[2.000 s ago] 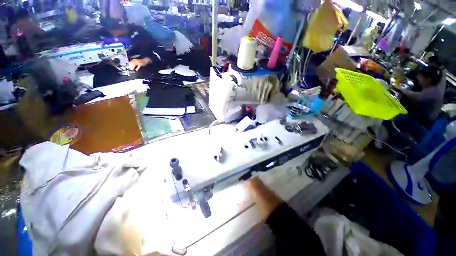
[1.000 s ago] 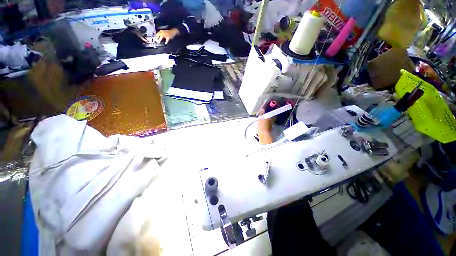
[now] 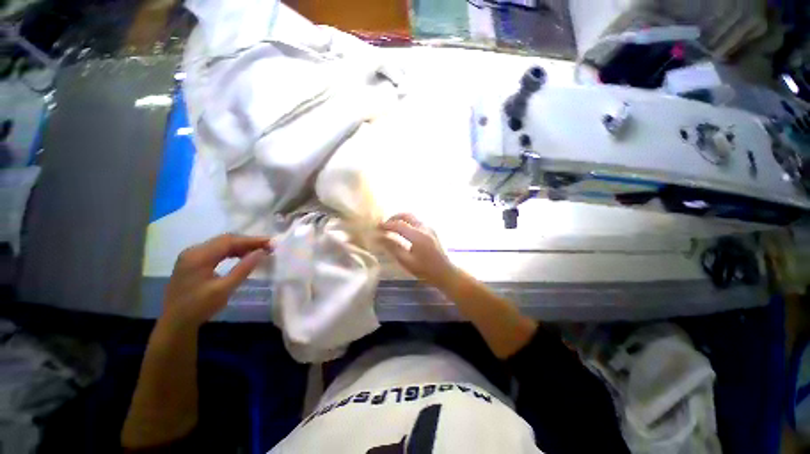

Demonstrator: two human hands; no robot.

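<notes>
A white garment piece [image 3: 275, 133] lies heaped on the white table left of the machine, and its gathered end hangs over the table's front edge. My left hand [image 3: 213, 275] pinches the gathered part from the left between thumb and finger. My right hand [image 3: 416, 246] holds the same part from the right. The white sewing machine head [image 3: 622, 133] stands to the right of my hands. Its needle end is near the middle of the table, with no cloth seen under it. Glare hides detail of the cloth by my right hand.
The table has a grey front edge [image 3: 577, 297]. Black-handled scissors [image 3: 730, 261] lie at its right end. A white cloth heap [image 3: 662, 381] is below the table at right, another white heap [image 3: 44, 390] below at left. An orange-brown board [image 3: 364, 16] is behind the table.
The view has tilted down and turned. My right hand has moved from behind the machine head to the garment. My left hand has come into view, and both now grip the cloth.
</notes>
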